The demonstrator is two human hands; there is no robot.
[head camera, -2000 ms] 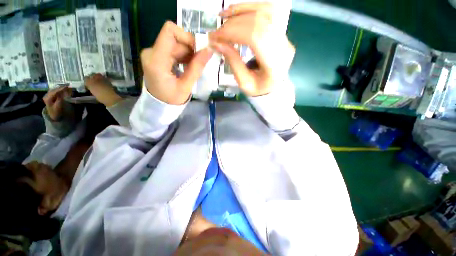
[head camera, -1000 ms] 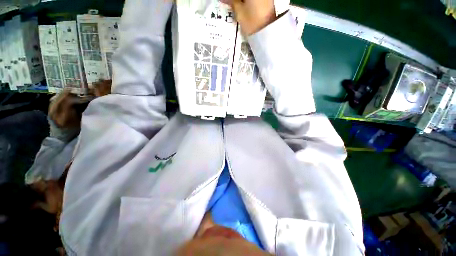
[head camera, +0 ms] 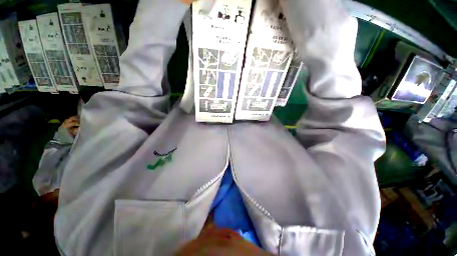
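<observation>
Two long white retail boxes, a left one (head camera: 216, 75) and a right one (head camera: 261, 75), lie side by side at top centre, their near ends by my jacket. Grey photos and blue-violet blocks show on them. Parts of further white boxes show behind them on both sides. Only a sliver of my left hand (head camera: 186, 1) shows at the top edge, above the boxes' left side; its fingers and any hold are cut off. My right sleeve reaches the top edge right of the boxes; my right hand is out of the picture.
Several white boxes (head camera: 80, 45) stand in a row at upper left. A person's hand (head camera: 71, 125) is below them. A scale with a shiny top (head camera: 417, 80) is at upper right. A metal-edged shelf (head camera: 391, 22) crosses above it. Blue plastic and brown cartons lie at lower right.
My hands came apart from between the boxes and moved up to the top edge. My right arm moved right. The boxes' near-end tabs no longer show. The other person's hands left the row of boxes.
</observation>
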